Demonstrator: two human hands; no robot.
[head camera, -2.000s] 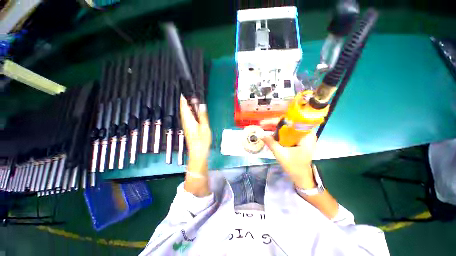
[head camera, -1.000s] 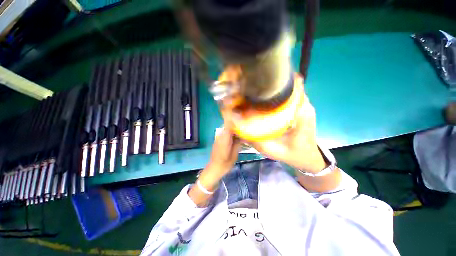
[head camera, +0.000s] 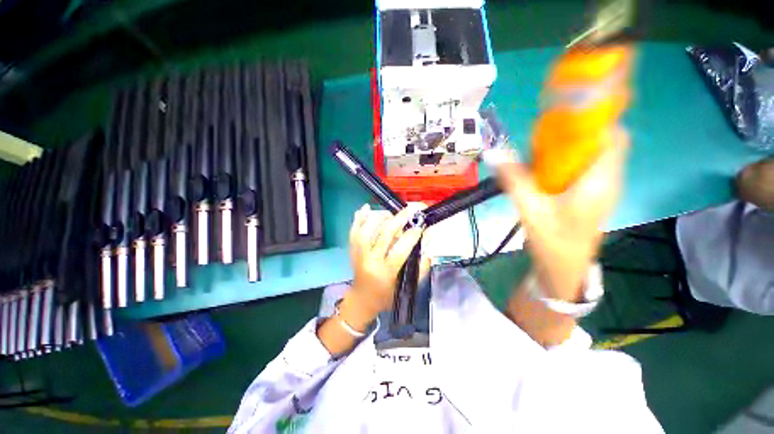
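Observation:
My left hand (head camera: 382, 254) holds a black tripod assembly (head camera: 369, 176) at its hub, near the bench's front edge. Its legs are spread in a Y, one up-left, one up-right and one towards me. The hub shows a small silvery centre. My right hand (head camera: 564, 212), blurred, holds the orange electric screwdriver (head camera: 581, 110) up and to the right of the tripod. The screwdriver's tip is too blurred to make out. The fixture's white plate (head camera: 454, 237) shows partly behind the tripod; its round socket is hidden.
The screw feeder (head camera: 433, 102) stands on a red base (head camera: 433, 185) behind the tripod. A foam tray (head camera: 284, 169) with several tripods lies left, stacked tripods (head camera: 38, 246) farther left. A blue basket (head camera: 157, 352) is below the bench. A plastic bag (head camera: 730, 93) and another person's sleeve (head camera: 726, 263) are right.
The screwdriver has moved from in front of the camera to the upper right. The feeder is uncovered again. The tripod, closed in my left hand two seconds ago, now shows spread legs.

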